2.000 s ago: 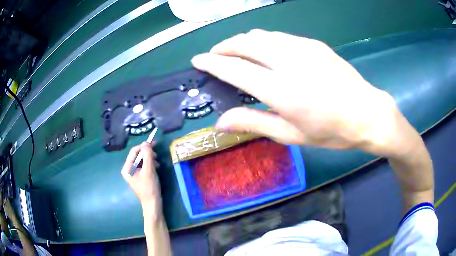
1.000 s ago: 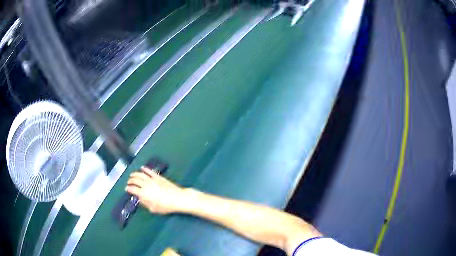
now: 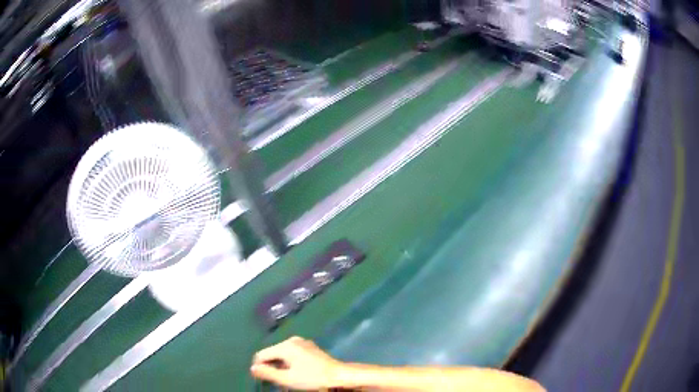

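A dark four-position module lies singly on the green bench, left of the picture's middle and low, slanting up to the right, with four bright metal fittings. My right hand is at the bottom edge, just below the module and apart from it. Its fingers are curled and blurred; I see nothing held, but whether they are closed is unclear. The forearm reaches in from the lower right. My left hand is out of the picture.
A white desk fan stands at the left beside a grey post. Metal strips run along the bench. Blurred pale equipment or a person is at the far end. A yellow floor line runs at right.
The blue bin and my left hand have left the view as the camera turned. My right hand was on the module a second ago; now it is off it, nearer the bottom edge.
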